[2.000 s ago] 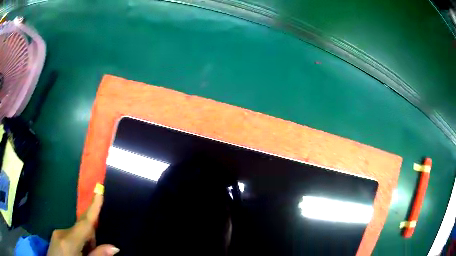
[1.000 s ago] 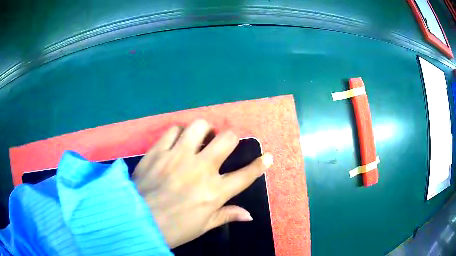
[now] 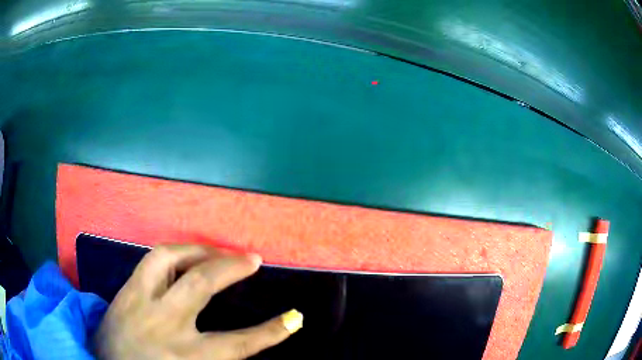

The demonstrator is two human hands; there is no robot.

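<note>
A glossy black panel [image 3: 415,309] with a thin pale edge lies on a red-orange foam pad [image 3: 317,221] at the lower middle. Its lower part is cut off by the picture's bottom edge. My left hand [image 3: 183,306] is bare, with a yellow finger cot on one fingertip and a blue sleeve. It lies over the panel's left part, fingers apart, holding nothing. One fingertip is at the panel's top edge; the capped one is over the black face. Whether they press on it I cannot tell. My right hand is not in view.
A red foam bar [image 3: 590,281] with two pale tape bands lies right of the pad on the green surface [image 3: 232,105]. A white strip [image 3: 628,323] is cut off at the far right. A tiny red speck [image 3: 374,83] lies beyond the pad.
The view has swung right, then back left. My left hand has moved from the panel's left edge onto it, near the right corner one second ago, and is now over its left part.
</note>
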